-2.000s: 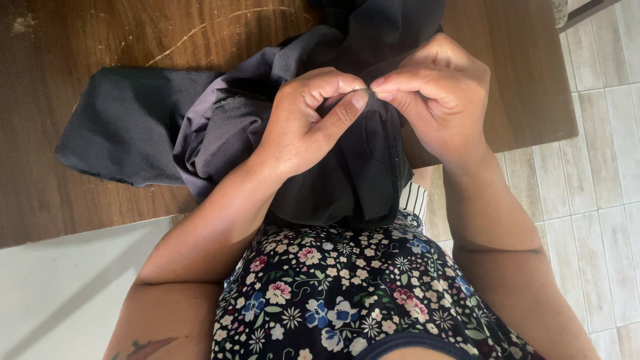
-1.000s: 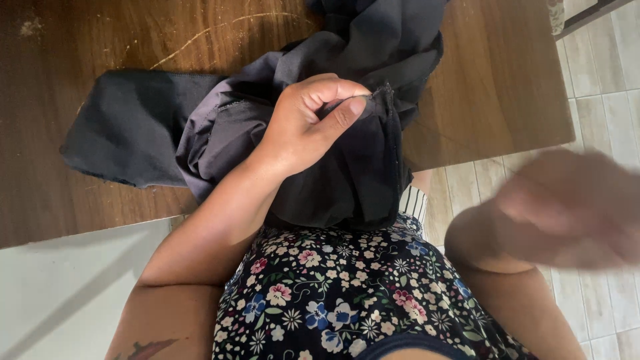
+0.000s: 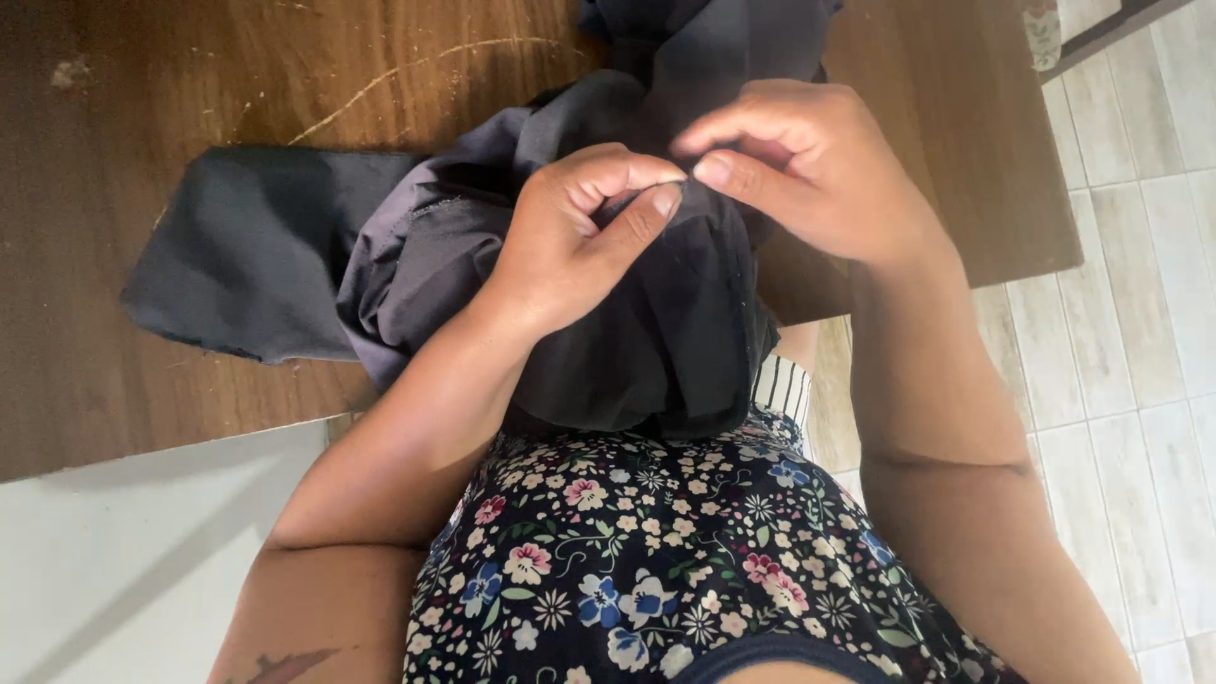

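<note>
Bunched dark fabric, black and greyish, lies over the wooden table and hangs down to my lap. My left hand pinches a fold of it between thumb and forefinger. Close to that pinch, on its right, is my right hand, its thumb and forefinger apart and slightly blurred. Whether a needle or thread is between the fingertips is too small to tell. A flat black part of the cloth spreads to the left on the tabletop, and a seam shows in the greyish folds.
The brown wooden table has scratches on its surface, and its near edge runs below the cloth. A white surface is at the lower left. Light floor tiles show at the right, with a dark bar at the upper right.
My right hand was at the left hand's fingertips, then swung out to the lower right in a blur, and is now back beside the pinch. The left hand keeps its hold.
</note>
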